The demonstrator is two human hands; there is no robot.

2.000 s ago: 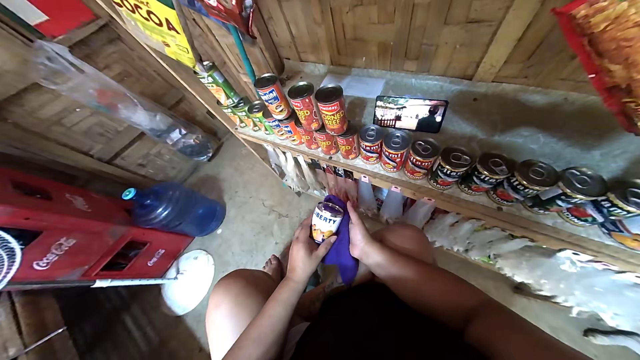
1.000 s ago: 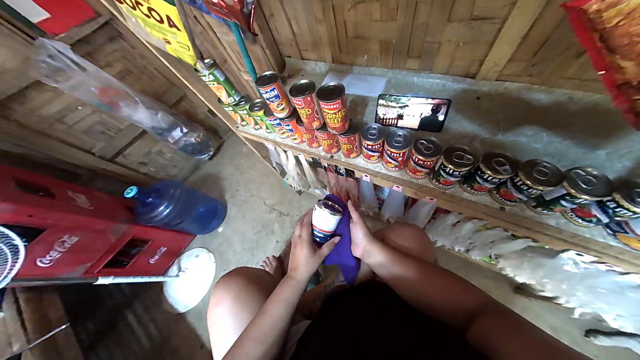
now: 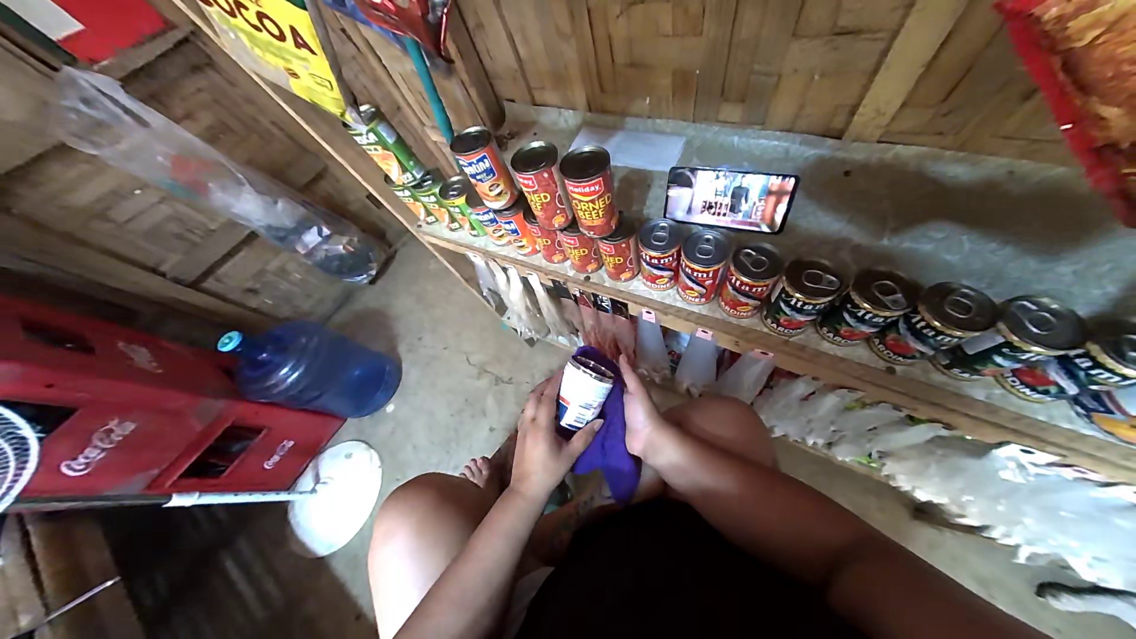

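Over my lap, my left hand point(image 3: 552, 437) is wrapped around a labelled tin can point(image 3: 584, 395), its thumb across the lower front. The can is tilted, with the white, printed part of its label facing up. A purple cloth point(image 3: 614, 448) lies behind and along the right side of the can and hangs down below it. My right hand point(image 3: 641, 408) presses the cloth from the right; its fingertips are partly hidden. Beyond my hands, corned beef cans point(image 3: 589, 191) stand in two tiers on the wooden shelf point(image 3: 710, 321), beside a row of sardine cans point(image 3: 704, 264).
A phone point(image 3: 730, 200) with a lit screen leans behind the cans. Filled plastic bags point(image 3: 941, 470) hang under the shelf edge. At left are red crates point(image 3: 115, 426), a blue water jug point(image 3: 311, 368) and a white fan base point(image 3: 337, 499) on the floor.
The can has turned in my hands: its picture and brand side faced up two seconds ago, and the white printed side does now. Both hands remain close together at the can and cloth.
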